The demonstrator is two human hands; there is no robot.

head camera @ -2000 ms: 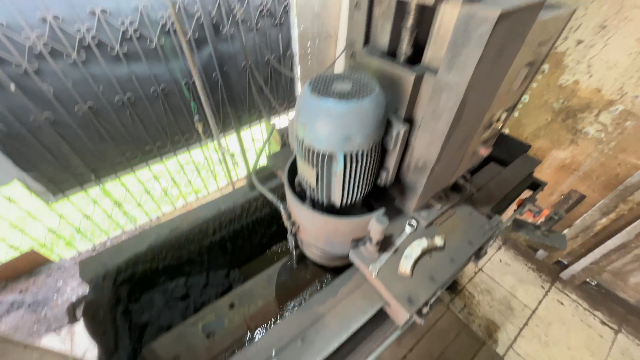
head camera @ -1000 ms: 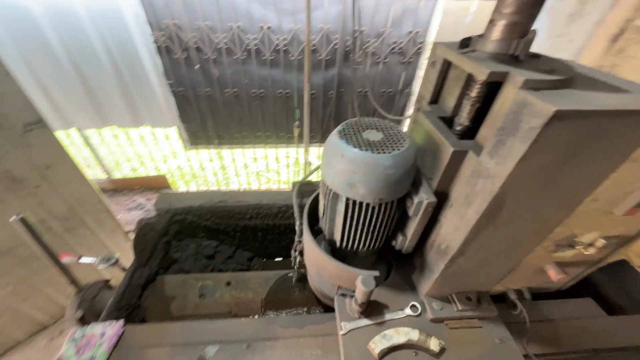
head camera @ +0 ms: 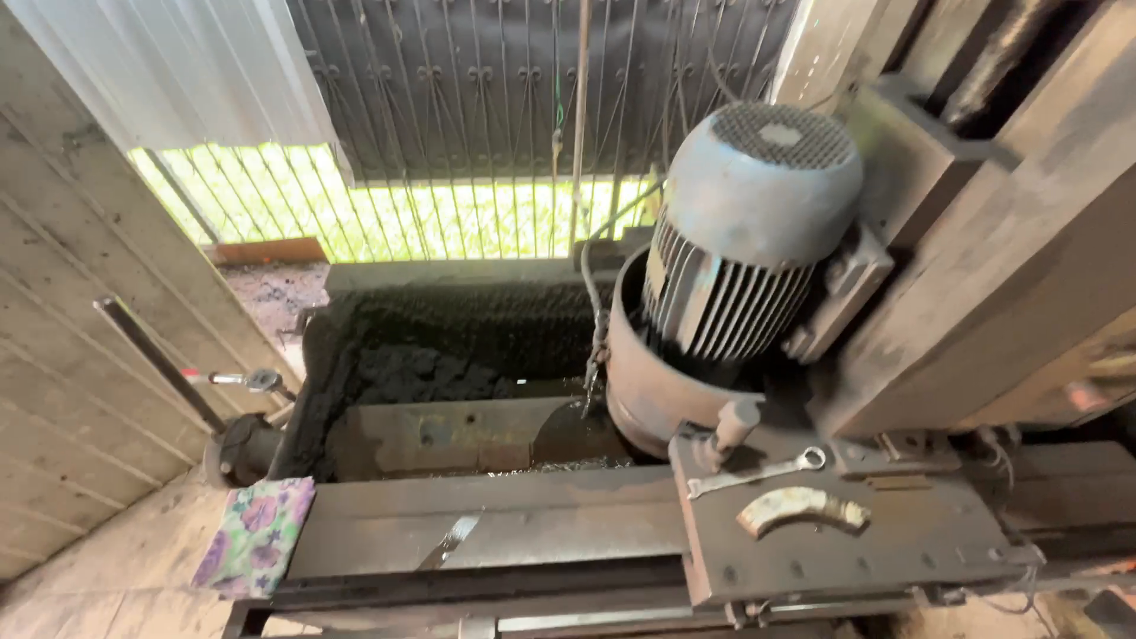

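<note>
Neither my left hand nor my right hand shows in the head view. An electric motor (head camera: 754, 231) with a domed, perforated cover stands upright inside a round metal guard (head camera: 652, 399), right of centre. Coolant trickles from a hose (head camera: 593, 293) beside the guard into a dark trough. On the machine's flat plate (head camera: 887, 550) lie a combination wrench (head camera: 759, 473) and a curved, pale worn piece (head camera: 803, 508), close together but apart. A floral cloth (head camera: 257, 537) is draped over the left end of the metal rail (head camera: 497, 524).
The trough (head camera: 324, 355) holds dark sludge and liquid around a metal block (head camera: 444, 435). A heavy machine column (head camera: 994, 293) rises at the right. At the left are a metal bar (head camera: 160, 364), a valve with a red handle (head camera: 226, 378) and a corrugated wall (head camera: 98, 293). A metal grille (head camera: 479, 115) stands behind.
The view has swung, bringing the whole floral cloth, the valve and the left wall into sight. The wrench and curved piece remain on the plate.
</note>
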